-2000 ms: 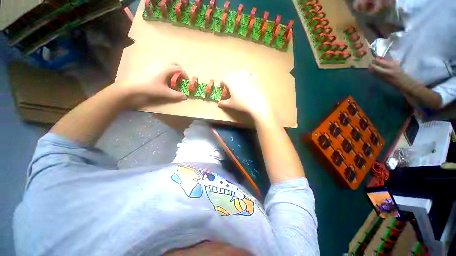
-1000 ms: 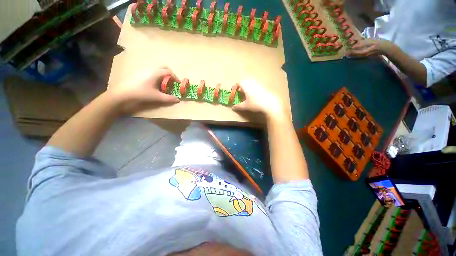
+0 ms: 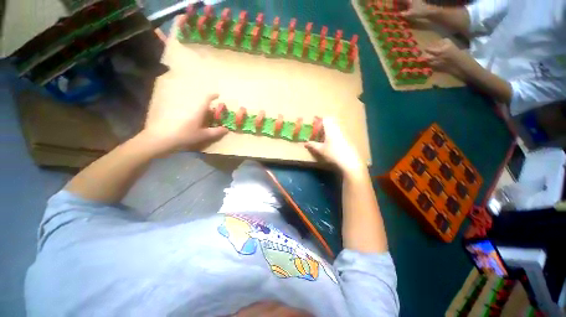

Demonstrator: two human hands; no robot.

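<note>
A short row of green circuit boards with red wire loops lies on the near part of a tan cardboard sheet. My left hand holds the row's left end between thumb and fingers. My right hand holds its right end. The red loops stand up from the boards. A longer finished board row stands along the sheet's far edge.
An orange fixture with dark pockets is on the green table at right. Beyond it are a smartphone and more boards on cardboard. Another person's hands are at a board-covered cardboard, upper right. Stacked cardboard is at far left.
The row between my hands has grown longer, and my right hand has moved right with its end. The other person's hands have moved onto their board rows. The view has shifted slightly.
</note>
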